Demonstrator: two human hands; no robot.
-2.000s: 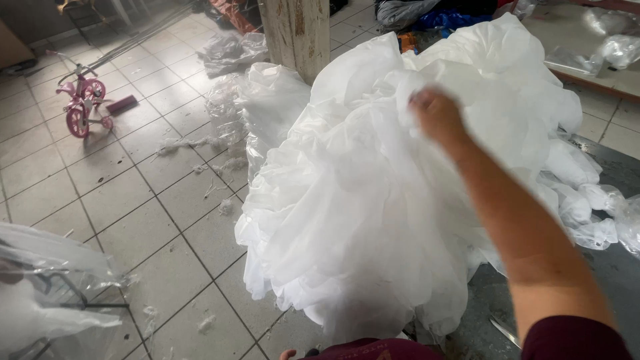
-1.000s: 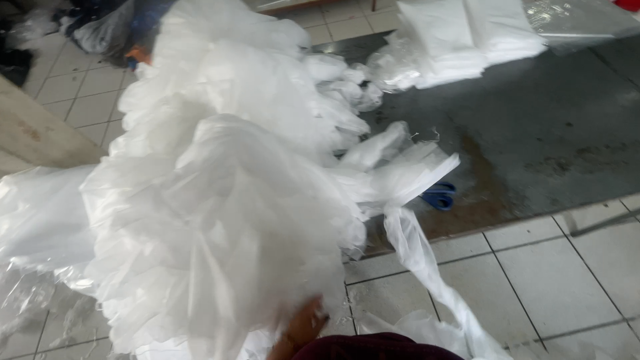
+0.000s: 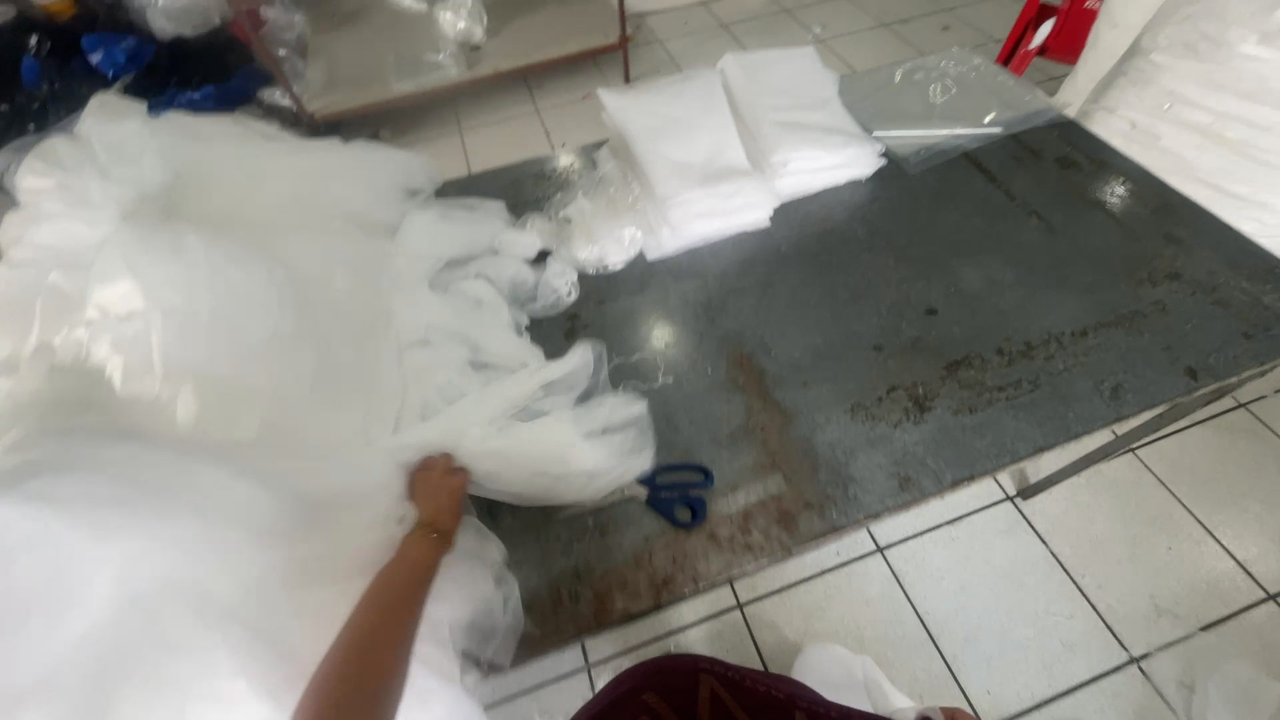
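A large heap of thin white sheer fabric fills the left side and spreads over the dark worktable. My left hand reaches in from the bottom and grips the fabric near the heap's right edge, with its fingers partly hidden. Scissors with blue handles lie just right of a gathered fold, their blades mostly covered. Of my right hand only a sliver shows at the bottom edge, near a piece of white fabric; its grip cannot be seen.
Two folded white stacks stand at the table's back, beside crumpled clear plastic and a flat clear plastic sheet. A low shelf is behind. White material rises at the right, near a red object. Tiled floor borders the front.
The view has swung to the right. My left hand has moved up from the heap's lower edge onto the fabric near the scissors. The fabric strip that hung over the table's front edge no longer hangs there.
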